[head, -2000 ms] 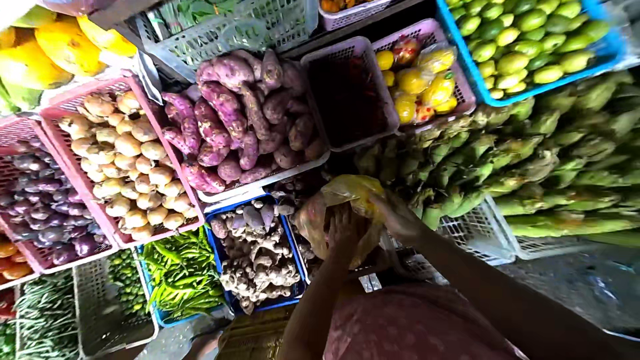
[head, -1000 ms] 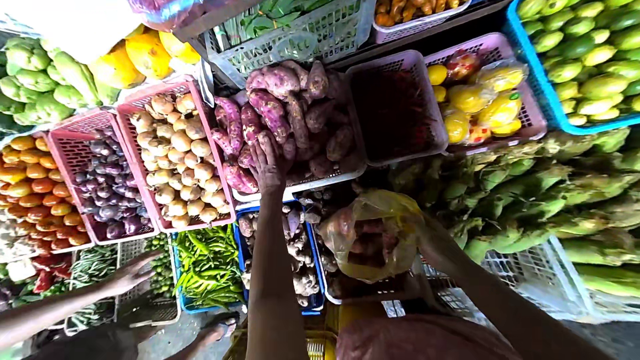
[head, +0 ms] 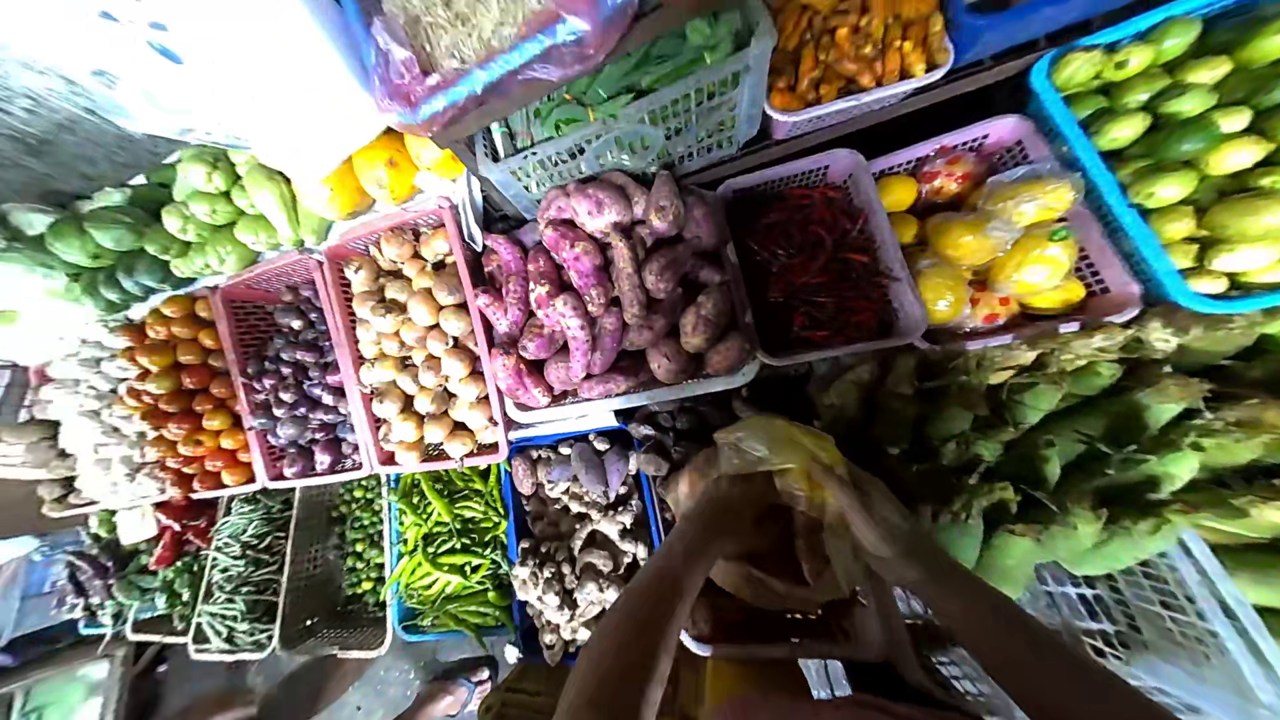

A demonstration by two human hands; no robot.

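Low at centre right, a thin yellowish plastic bag (head: 780, 450) hangs with reddish-brown contents showing dimly through it. My left hand (head: 715, 490) is at the bag's left side, blurred, its fingers partly hidden by the plastic. At the right side of the bag's mouth, my right hand (head: 865, 510) grips the plastic. Purple sweet potatoes (head: 580, 270) fill a crate above and left of my hands. Ginger roots (head: 570, 560) lie in a blue crate to the left of my left forearm. Husked corn ears (head: 1080, 430) are piled to the right of the bag.
Crates hold onions (head: 415, 340), small purple shallots (head: 305, 400), tomatoes (head: 190, 400), green chillies (head: 455, 540) and dried red chillies (head: 815, 270). Bagged yellow produce (head: 1000, 250) and green citrus fruit (head: 1190, 150) stand at upper right. A person's sandalled foot (head: 460, 692) shows below.
My left hand was on the sweet potatoes a second ago and has come back to the bag. Another person's arm, seen at lower left then, is out of view.
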